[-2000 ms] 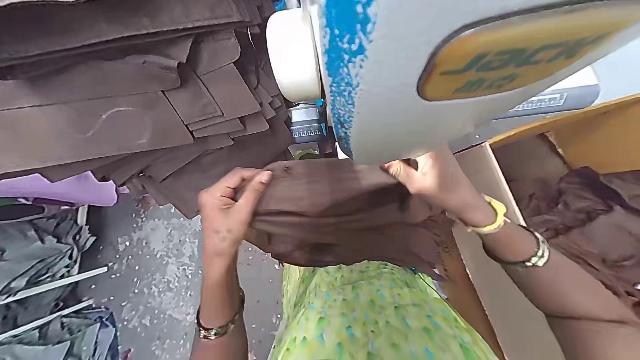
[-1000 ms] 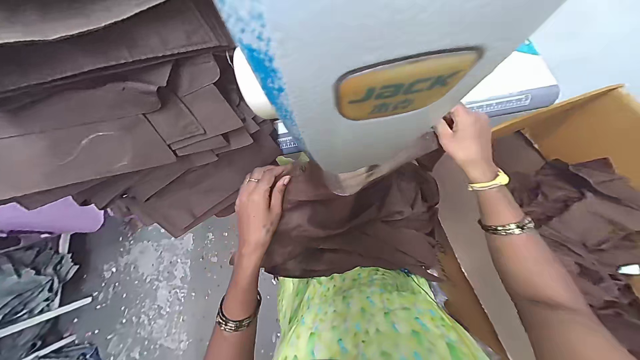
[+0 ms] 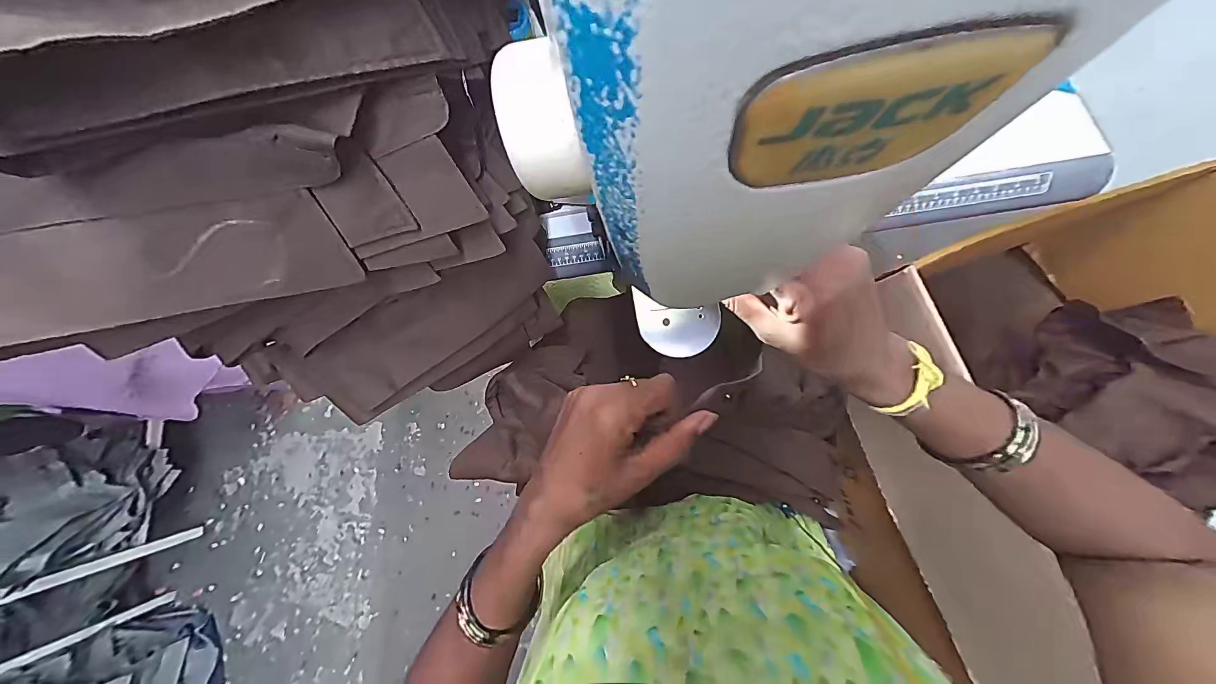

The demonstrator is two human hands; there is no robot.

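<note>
Before me stands a white and blue Jack sewing machine [image 3: 684, 171]. A round metal plate [image 3: 678, 328] shows under its head, with dark brown fabric [image 3: 760, 446] draped around it and over my lap. My left hand [image 3: 613, 446] holds a fold of this fabric between thumb and curled fingers, just below and left of the plate. Right of the plate, my right hand [image 3: 817, 313] is at the fabric's upper edge beneath the machine head; its fingertips are partly hidden and blurred, so its grip is unclear.
Stacked brown fabric pieces [image 3: 171, 247] lie at the left of the machine. A cardboard box [image 3: 1121, 218] with crumpled brown fabric [image 3: 1130, 380] stands on the right. Purple cloth [image 3: 123, 380] and grey cloth [image 3: 76, 503] with white bars [image 3: 104, 565] are at lower left.
My left hand has moved right across the fabric. My right hand has moved down toward the metal plate, which now shows. The fabric, spread between both hands two seconds ago, is now bunched around the plate.
</note>
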